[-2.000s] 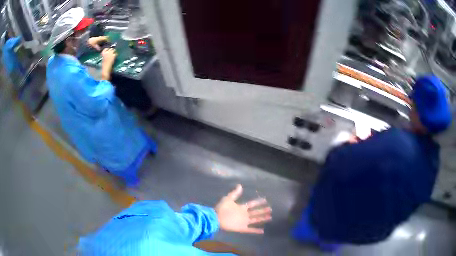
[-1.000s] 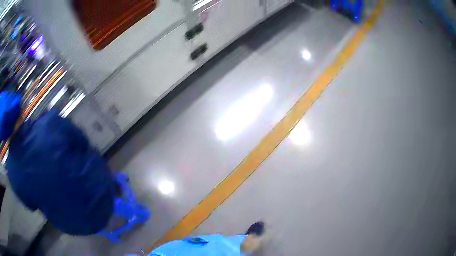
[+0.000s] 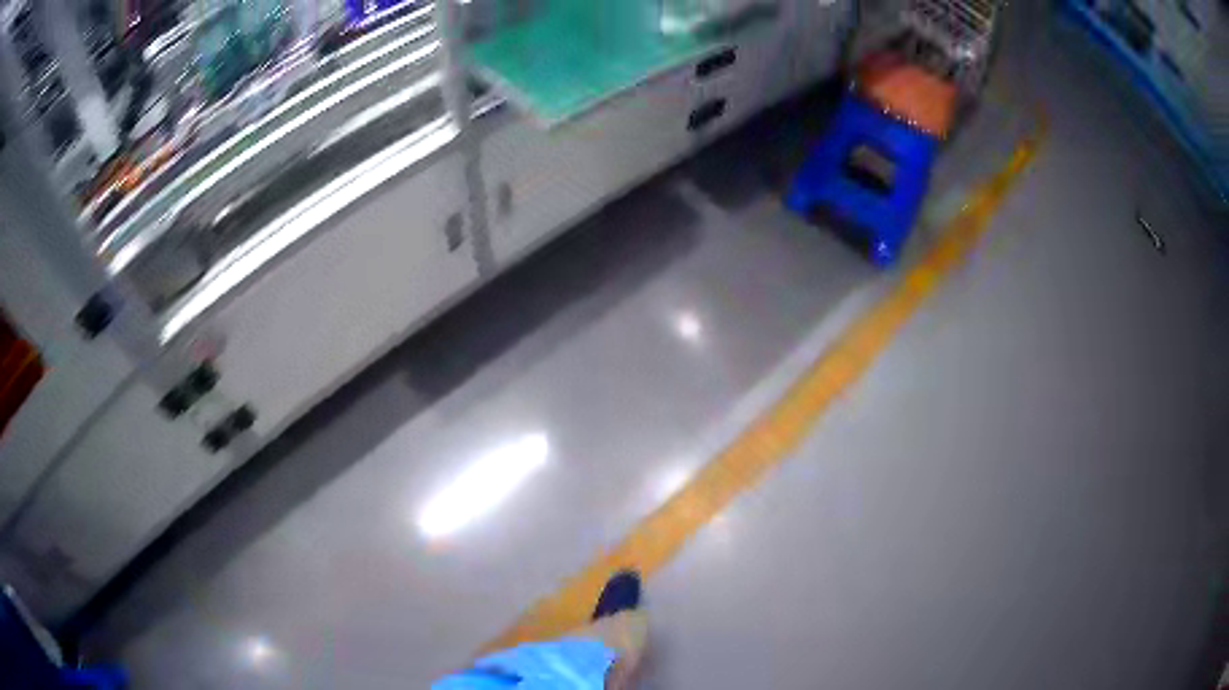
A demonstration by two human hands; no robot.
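Note:
Neither of my hands shows clearly. At the bottom edge are my light blue sleeve or smock (image 3: 546, 666) and a small blurred skin-toned patch with a dark shoe-like tip (image 3: 619, 593); I cannot tell whether the patch is a hand or a foot. Nearest ahead is the grey shiny floor (image 3: 863, 539) with a yellow line (image 3: 775, 438) running up to the right. A blue stool (image 3: 863, 169) stands near the line at the upper right. No held part shows.
A conveyor with silver rails (image 3: 310, 175) runs along the left above white cabinets (image 3: 337, 256). A green-matted bench (image 3: 580, 68) continues it. An orange-brown item (image 3: 906, 95) is behind the stool. Part of something blue (image 3: 41, 654) shows at the lower left corner.
The view has swung right and moved along the line. The seated persons and the open hand seen earlier are gone from view; the green bench and whole stool now show.

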